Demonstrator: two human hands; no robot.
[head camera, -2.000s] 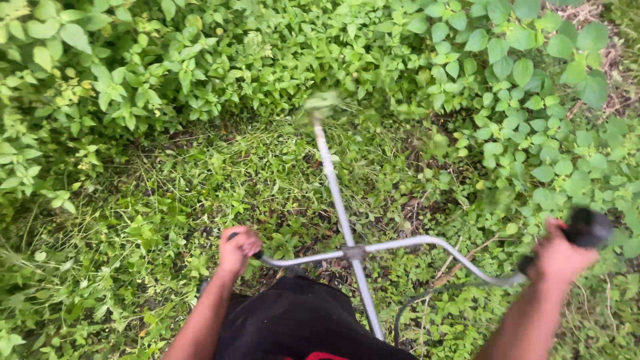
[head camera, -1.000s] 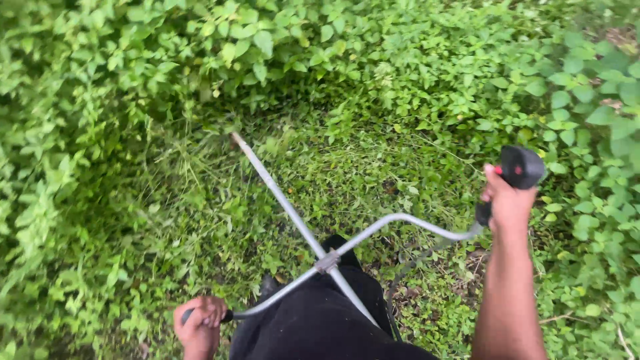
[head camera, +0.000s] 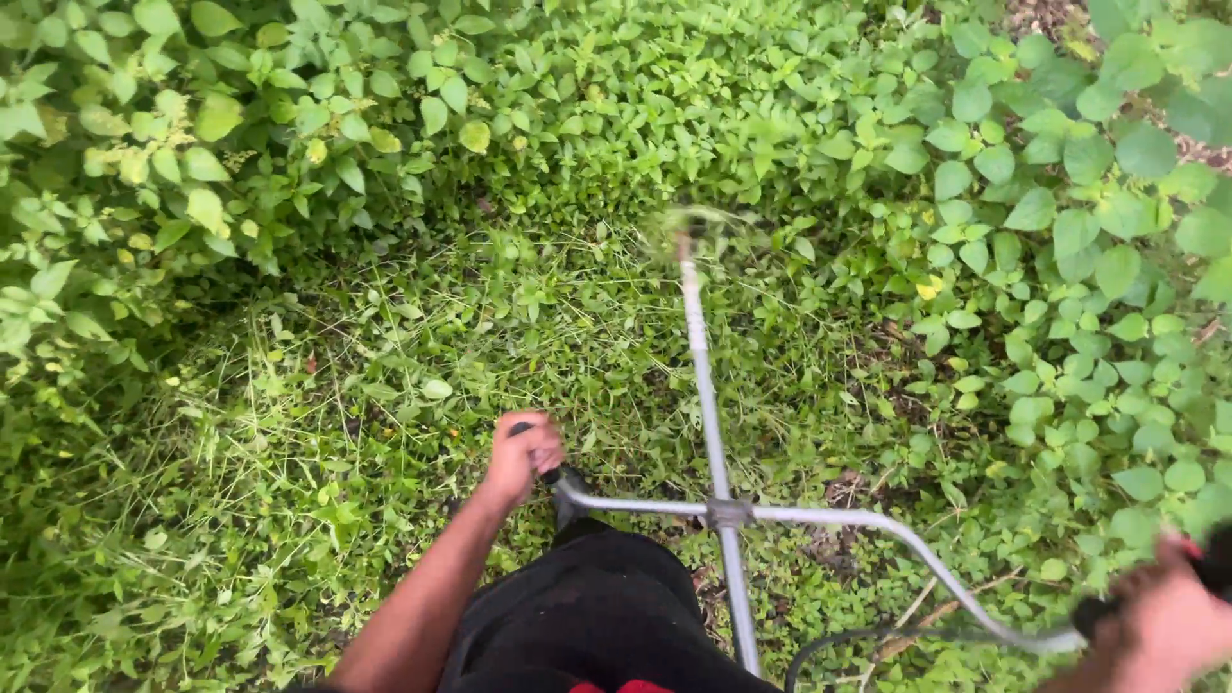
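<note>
My left hand (head camera: 525, 457) is closed around the black left grip of a brush cutter's handlebar (head camera: 871, 520). At the right edge my right hand (head camera: 1160, 616), somewhat blurred, holds the black control grip (head camera: 1097, 611) at the bar's other end. A clamp (head camera: 729, 513) joins the bar to the straight metal shaft (head camera: 707, 395), which runs up and away from my body. At its far end the cutting head (head camera: 685, 226) is blurred, with bits of green around it, against low leafy plants. A black cable (head camera: 818, 645) curves below the right side of the bar.
Dense leafy weeds (head camera: 241, 125) stand at the left and across the top. Broad-leaved plants (head camera: 1088, 231) grow on the right. Cut stems and leaves (head camera: 385, 385) lie in the middle. A dry stick (head camera: 910, 640) lies near the handlebar. My dark shoe (head camera: 570, 491) is behind the left grip.
The cutting head has swung from the left across to the right of the view. My left hand has moved up and forward, and my right hand down and outward to the right edge.
</note>
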